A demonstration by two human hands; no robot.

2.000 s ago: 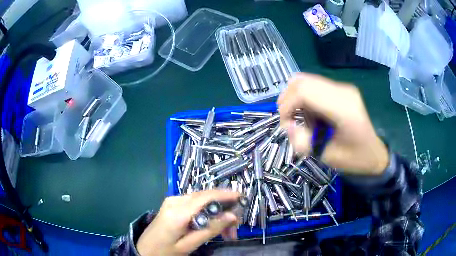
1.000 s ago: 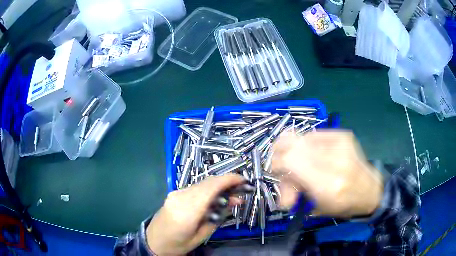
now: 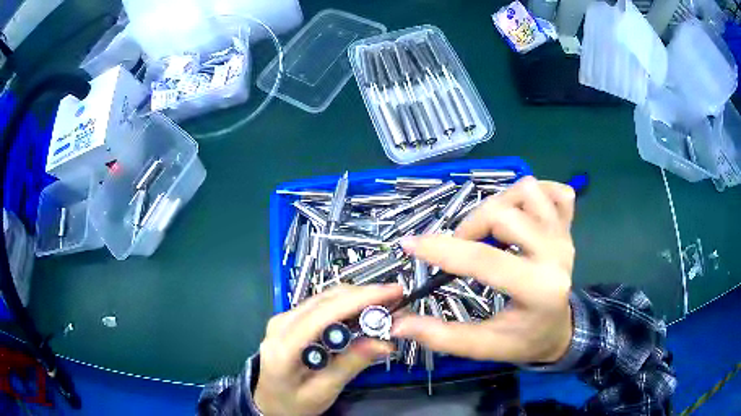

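Observation:
My left hand (image 3: 313, 345) holds three metal cylinders (image 3: 335, 335) side by side over the near left part of the blue parts bin (image 3: 279, 244), their round ends facing me. Two ends are black-ringed; the rightmost is silvery and brighter. My right hand (image 3: 504, 276) is at the right of them, with thumb tip by the rightmost cylinder and index finger raised above the bin. It holds a slim dark pen-like tool (image 3: 431, 286) with a blue end, pointing towards that cylinder. The bin is heaped with loose cylinders (image 3: 418, 210).
A clear packing box (image 3: 486, 134) with cylinders in rows lies beyond the bin, a clear lid (image 3: 313, 69) left of it. Open clear boxes (image 3: 188, 166) stand left, with a white carton (image 3: 85, 126). White foam sheets (image 3: 609, 57) and a black pouch (image 3: 544, 81) are upper right.
My right hand has moved from over the right of the bin to beside my left hand, its fingers now spread. The cylinders in my left hand now show their ends clearly.

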